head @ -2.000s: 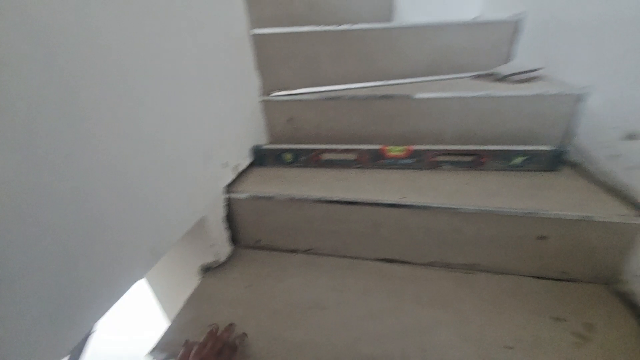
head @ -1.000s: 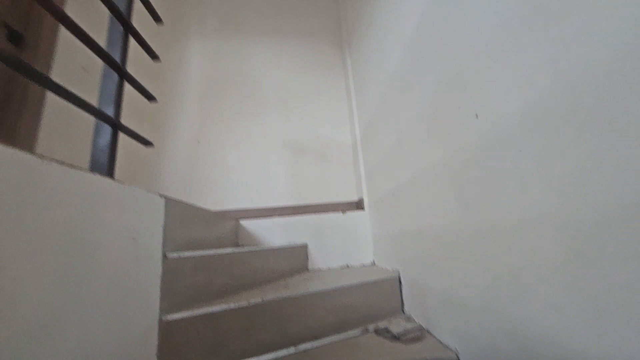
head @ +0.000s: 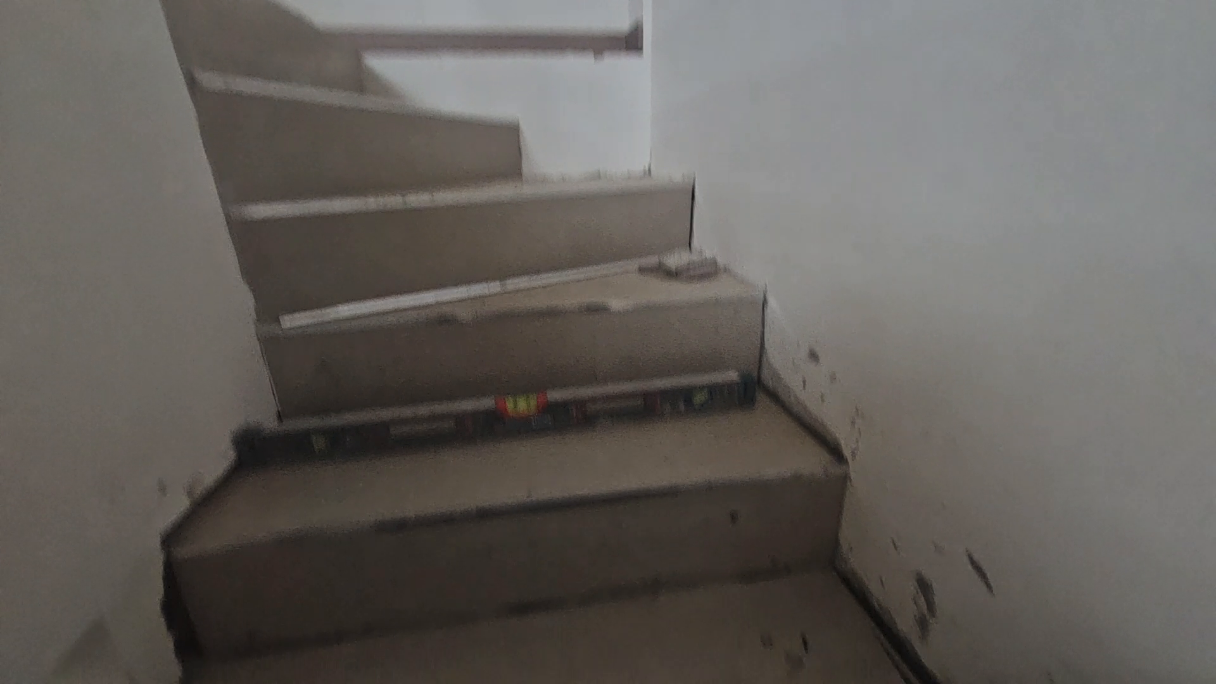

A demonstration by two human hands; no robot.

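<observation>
Neither my left hand nor my right hand shows in the head view. A long dark spirit level (head: 589,408) with a bright red and yellow center vial stands on edge along the back of a stair tread, against the riser. One tread higher, a thin pale strip (head: 418,299) lies at a slant. At its right end, near the wall, rests a small greyish object (head: 692,266) too blurred to name.
Beige winding stairs (head: 532,484) climb between a white wall at left (head: 95,285) and a white wall at right (head: 950,237), which has dark marks low down. A brownish ledge (head: 494,41) crosses at the top. A dark gap runs along the treads' right edge.
The view has swung up the stairwell and back down. A hand low at the left two seconds ago is out of sight now. The level remains on the same tread.
</observation>
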